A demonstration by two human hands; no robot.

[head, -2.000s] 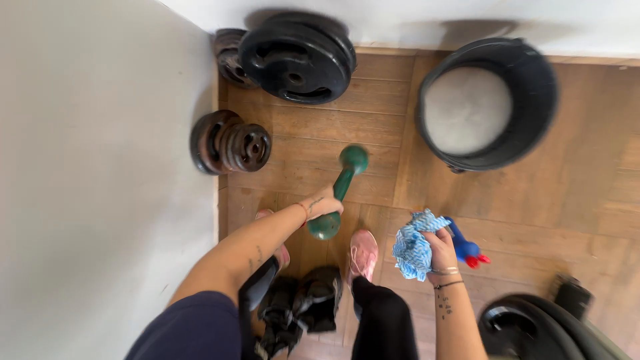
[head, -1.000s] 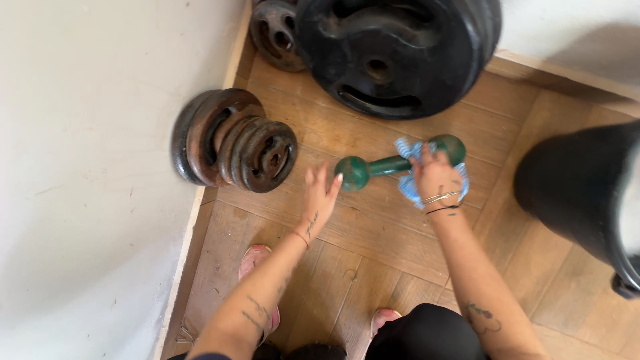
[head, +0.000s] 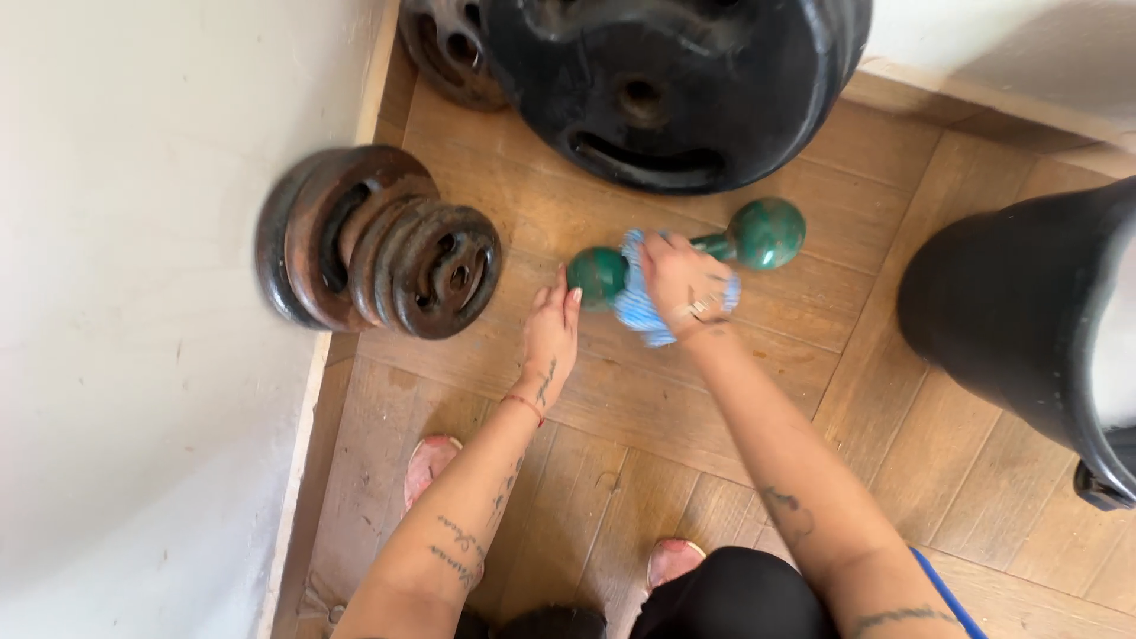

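A green dumbbell (head: 769,233) with round ends lies on the wood-look floor, its handle running left to right. My left hand (head: 552,324) rests its fingers against the dumbbell's left ball end without wrapping round it. With my right hand (head: 682,277) I press a blue-and-white striped cloth (head: 641,311) on the handle near that left end. The palm and part of the handle are hidden under the hand and cloth.
Rusty weight plates (head: 448,271) stand stacked by the left wall (head: 142,266). Large black plates (head: 657,106) stand beyond the dumbbell, beside more rusty plates (head: 444,53). A black bucket (head: 1003,293) is at the right. My pink shoes (head: 432,463) are below.
Two seconds ago my left hand gripped the dumbbell and my right held the cloth apart from it. Since one second ago the cloth has moved from the right end toward the left. The view is closer.
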